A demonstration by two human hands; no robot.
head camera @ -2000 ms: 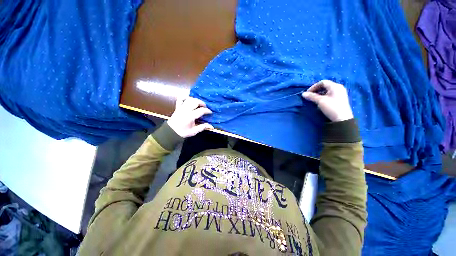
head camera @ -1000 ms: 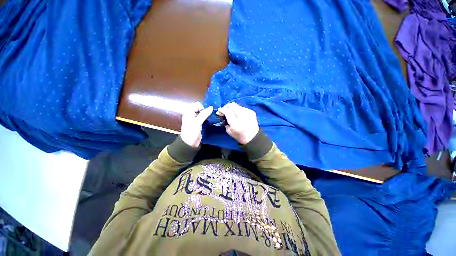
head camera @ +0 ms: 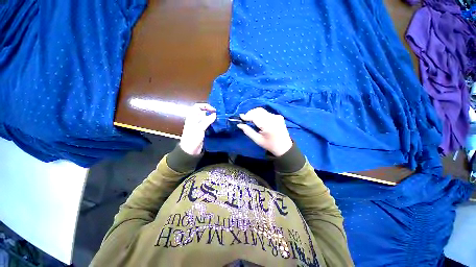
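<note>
A bright blue dotted dress point(head camera: 313, 57) lies across the table in front of me, with a gathered ruffle point(head camera: 360, 120) along its near part. My left hand point(head camera: 197, 125) pinches the ruffle's left edge near the table's front edge. My right hand point(head camera: 269, 129) is just right of it and holds a small dark tool with a thin pale tip, which looks like thread snips point(head camera: 241, 121). The tip points left at the cloth close to my left fingers. No loose thread can be made out there.
The glossy brown table point(head camera: 172, 62) has a light front edge. More blue dotted cloth point(head camera: 62, 68) lies at the left, and a blue ribbed piece point(head camera: 402, 219) hangs at the lower right. A purple garment point(head camera: 441, 68) lies at the upper right. A white surface point(head camera: 42, 193) is at the lower left.
My right hand has come left from the dress's middle to beside my left hand, then back slightly right, showing the tool's tip. The thread stretched between the hands earlier is no longer visible.
</note>
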